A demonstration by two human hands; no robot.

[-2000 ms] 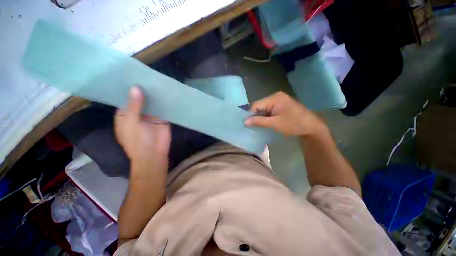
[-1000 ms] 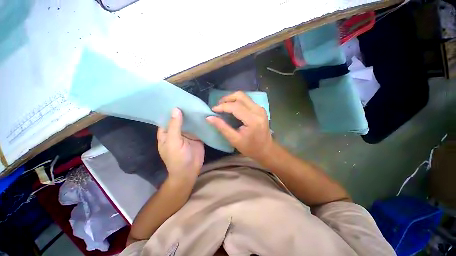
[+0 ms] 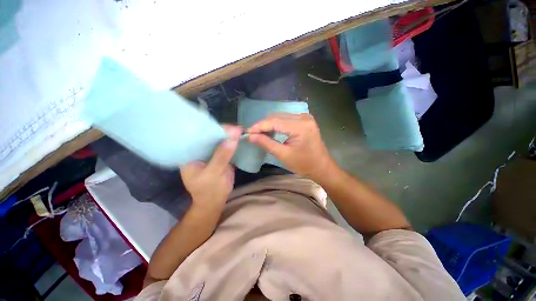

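Note:
A pale mint-green fabric strip (image 3: 156,120) reaches from the table edge to above my lap, its far end blurred over the white tabletop. My left hand (image 3: 213,170) holds the strip's near part from below, thumb and fingers pinching its edge. My right hand (image 3: 291,141) pinches the same edge, its fingertips close to my left fingertips. A small dark bit shows between the fingertips; I cannot tell what it is. Another green piece (image 3: 271,107) shows behind my right hand, over my lap.
The white table (image 3: 194,35) has a worn wooden edge and printed scale marks. Green pieces (image 3: 389,117) hang at right by a red basket (image 3: 414,26). A blue basket (image 3: 468,253) stands at lower right. A red bin (image 3: 132,273) holds white material (image 3: 103,253) at lower left.
My hands have come together at the strip's edge, my right hand from the strip's near end. The strip's near part is now bent and gathered at the fingertips.

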